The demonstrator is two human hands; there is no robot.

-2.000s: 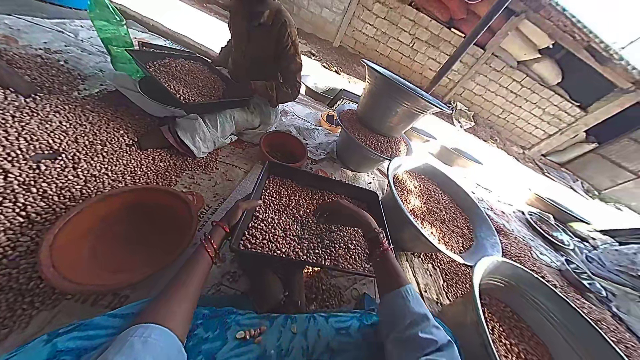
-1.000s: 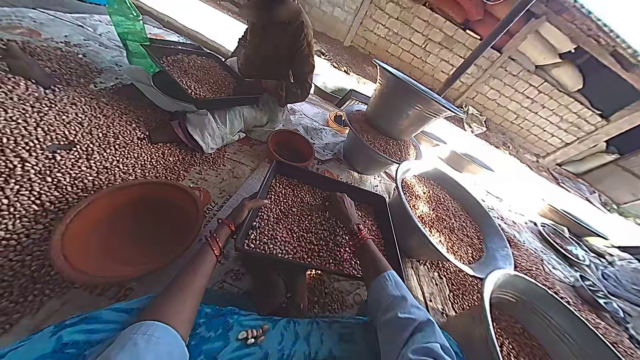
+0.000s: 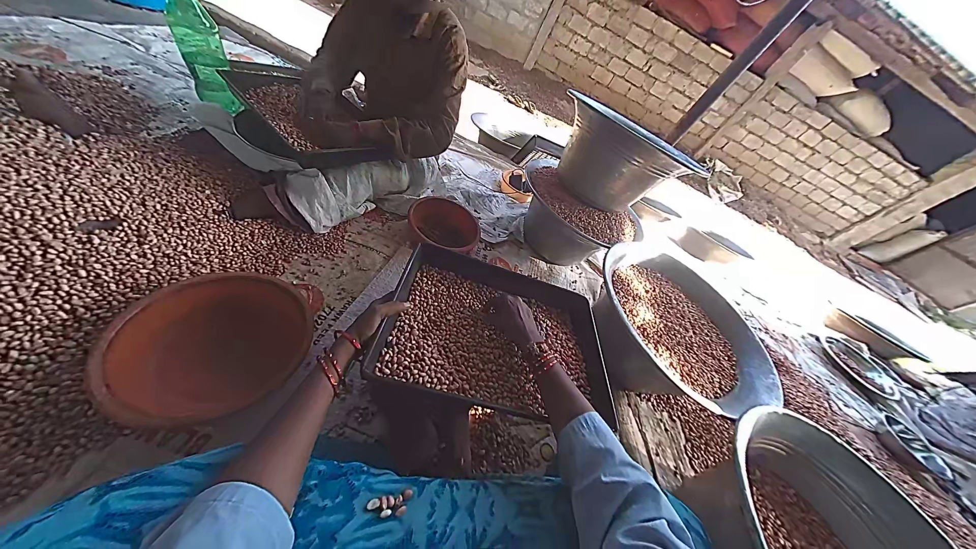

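A dark rectangular tray (image 3: 602,358) lies before me, filled with a layer of brown nuts or seeds (image 3: 457,343). My left hand (image 3: 377,316) grips the tray's left rim, thumb over the edge. Inside the tray, my right hand (image 3: 515,320) reaches down among the nuts with bent fingers; whether it pinches any cannot be seen. A few nuts (image 3: 389,503) rest on the blue patterned cloth over my lap. Left of the tray sits an empty reddish clay bowl (image 3: 206,347), and a smaller clay bowl (image 3: 444,223) stands just beyond the tray's far edge.
A large heap of nuts (image 3: 114,213) spreads on the left. Metal tubs (image 3: 686,335) of nuts stand at the right, one tub (image 3: 618,152) stacked on another. Across from me a person (image 3: 389,76) bends over another dark tray (image 3: 335,158), near a green plastic bottle (image 3: 200,57).
From two seconds ago, my right hand has shifted within the tray, its fingers now lower among the nuts. My left hand keeps its hold on the left rim.
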